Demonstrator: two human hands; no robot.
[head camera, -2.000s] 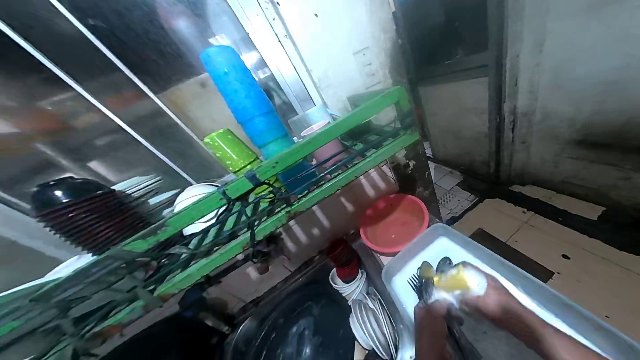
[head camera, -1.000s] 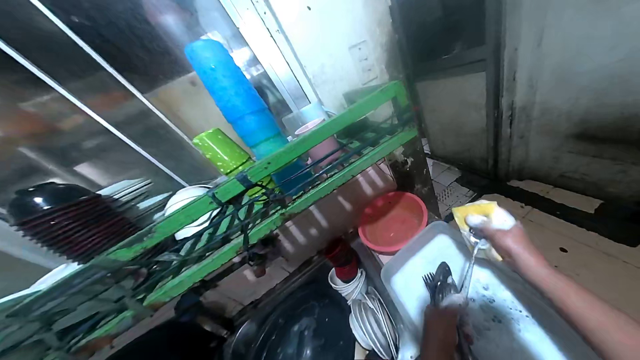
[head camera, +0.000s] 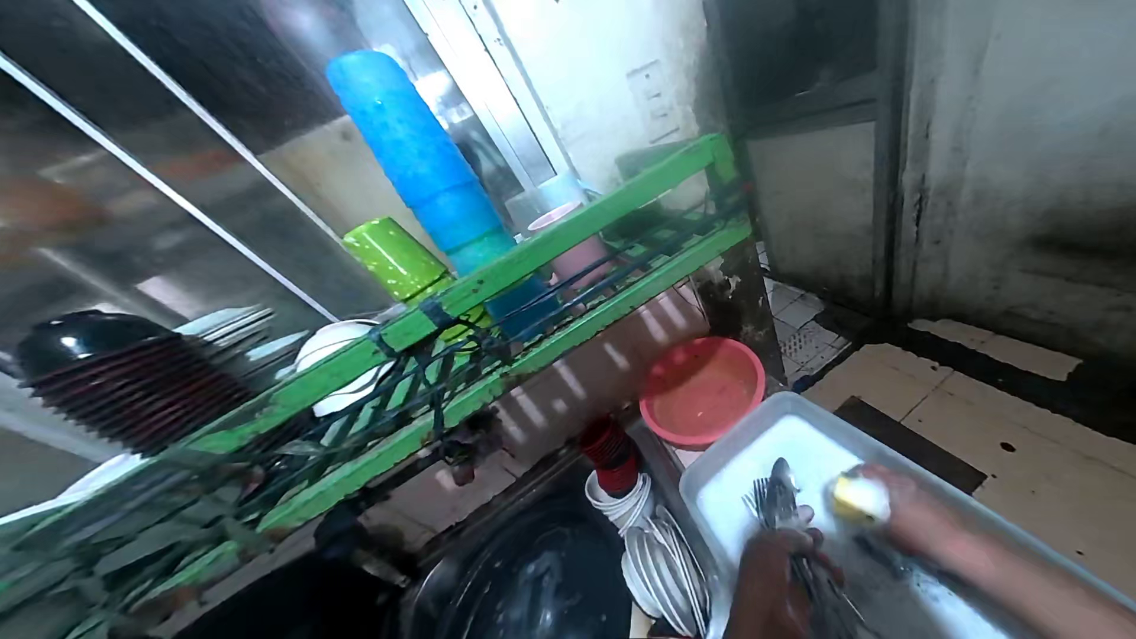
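Note:
My left hand (head camera: 781, 572) grips a bundle of metal forks and spoons (head camera: 779, 497) over a white plastic tub (head camera: 896, 435) at the lower right. The heads of the cutlery point away from me. To its right, my right hand (head camera: 910, 510) is closed on a yellow sponge (head camera: 856, 499) covered in white foam. The sponge is a short way from the spoon and fork heads. Some darker pieces, too blurred to name, lie in the tub below the right hand.
Left of the tub are stacked white plates (head camera: 661, 572), white bowls (head camera: 621, 506), red cups (head camera: 612, 454) and a black basin (head camera: 541, 568). A red basin (head camera: 703, 390) of liquid stands behind. A green rack (head camera: 568, 240) holds blue cups (head camera: 417, 151), green cups (head camera: 399, 259) and dark bowls (head camera: 133, 377).
The right hand with the sponge was at the cutlery two seconds ago, then farther off at the tub's far edge, and is now back nearer the cutlery. The left hand keeps its hold.

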